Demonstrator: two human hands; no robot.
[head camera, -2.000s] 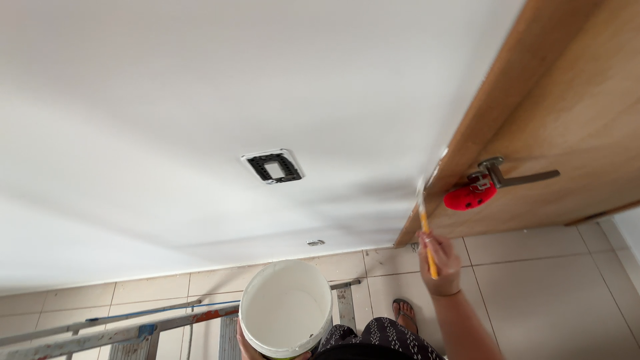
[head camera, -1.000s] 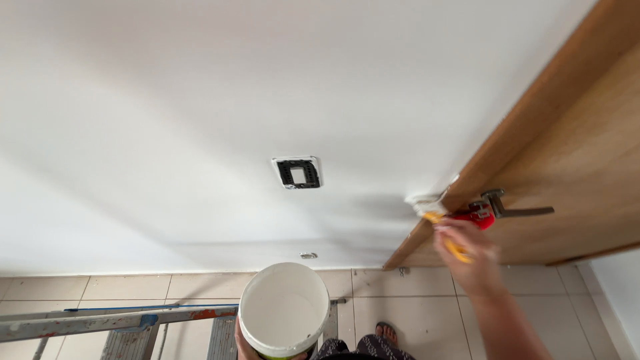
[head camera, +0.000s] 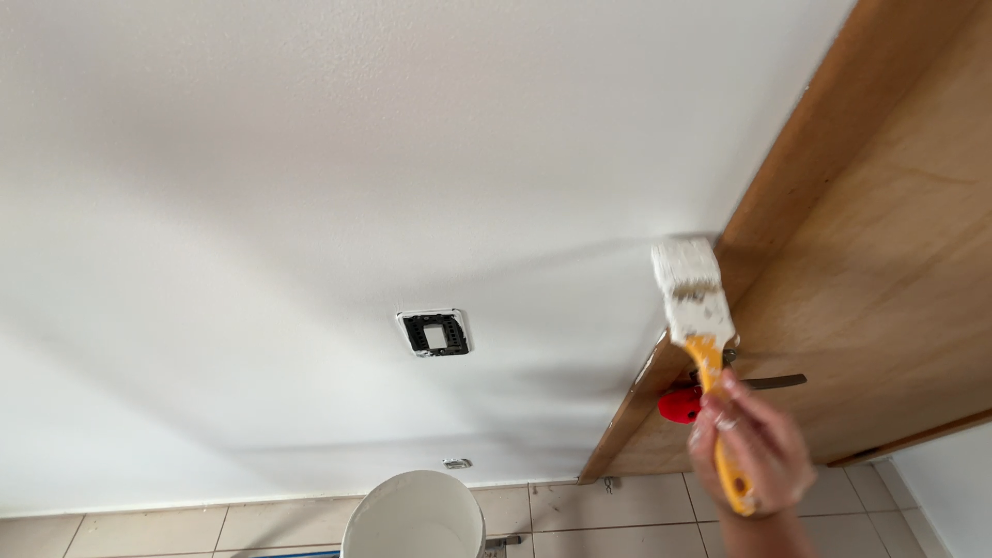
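In my right hand (head camera: 752, 449) is the yellow handle of a flat paintbrush (head camera: 694, 294), its bristles and ferrule coated white. The bristles are up beside the wooden door frame (head camera: 806, 147), over the white wall (head camera: 325, 194); whether they touch it I cannot tell. At the bottom edge is a white bucket (head camera: 418, 515), cut off by the view. My left hand is out of view. On the wall, left of the brush, sits a black switch mounting frame (head camera: 435, 334) with white paint around its edge.
Behind my right hand are a metal door handle (head camera: 775, 382) and a red object (head camera: 680, 405) on the wooden door (head camera: 876, 310). A small fitting (head camera: 456, 463) sits low on the wall above floor tiles (head camera: 620, 504). Part of a ladder (head camera: 504, 542) shows beside the bucket.
My right hand has raised the brush from beside the door handle to higher along the door frame. My left hand, earlier at the bucket, has gone out of view as the view tilted up.
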